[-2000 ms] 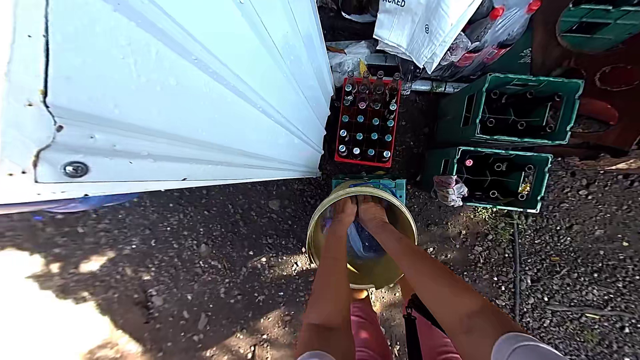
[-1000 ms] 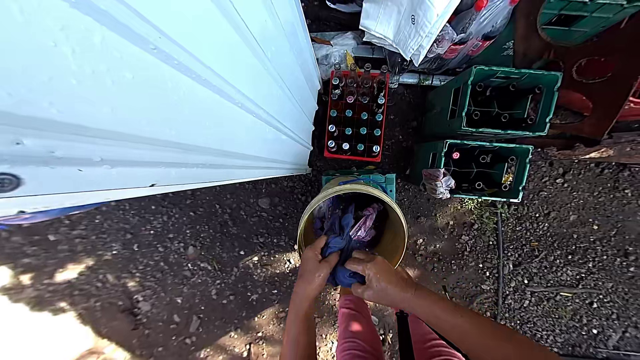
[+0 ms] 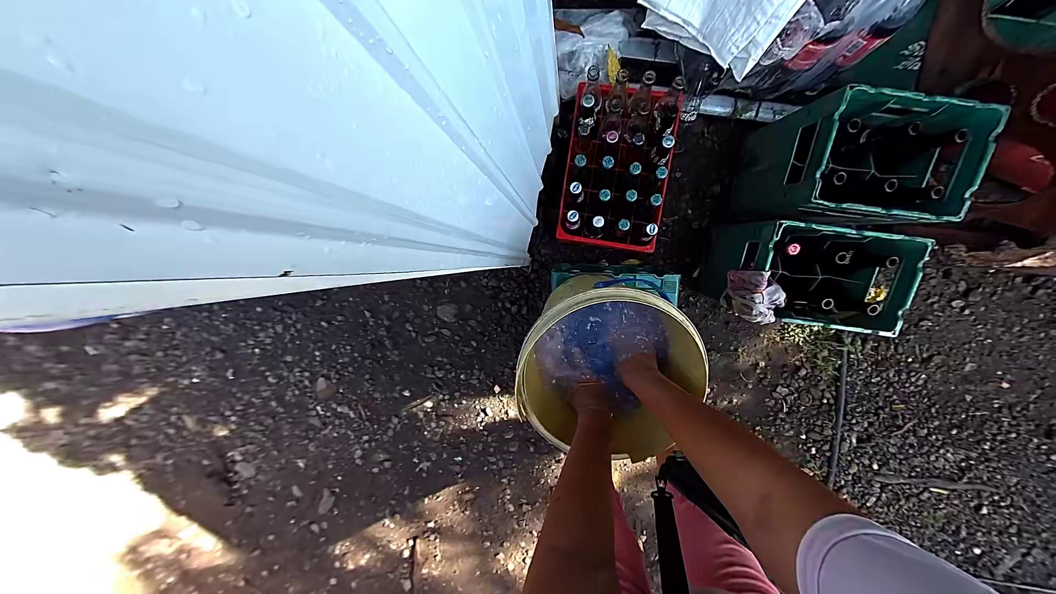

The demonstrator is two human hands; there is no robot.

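A pale yellow plastic bucket (image 3: 528, 388) stands upright on a teal crate (image 3: 670, 285) before me, with cloudy water inside. Blue cloth (image 3: 590, 342) shows blurred beneath the water. My left hand (image 3: 590, 396) reaches into the near left part of the bucket, its fingers under the water at the cloth. To its right, my right hand (image 3: 635, 359) is also sunk in the water against the cloth. The fingers of both hands are hidden, so their grip on the cloth cannot be seen.
Beyond the bucket is a red crate (image 3: 606, 242) of glass bottles. Two green bottle crates (image 3: 903, 213) (image 3: 858, 323) stand at the right, a crumpled cloth (image 3: 752, 295) on the nearer one's corner. A white corrugated metal sheet (image 3: 272, 140) fills the upper left. Gravelly ground (image 3: 330, 396) lies around.
One second ago both hands held the bunched blue cloth up near the bucket's near rim; now hands and cloth are down in the water. A pinkish cloth seen beside it then is not distinct now.
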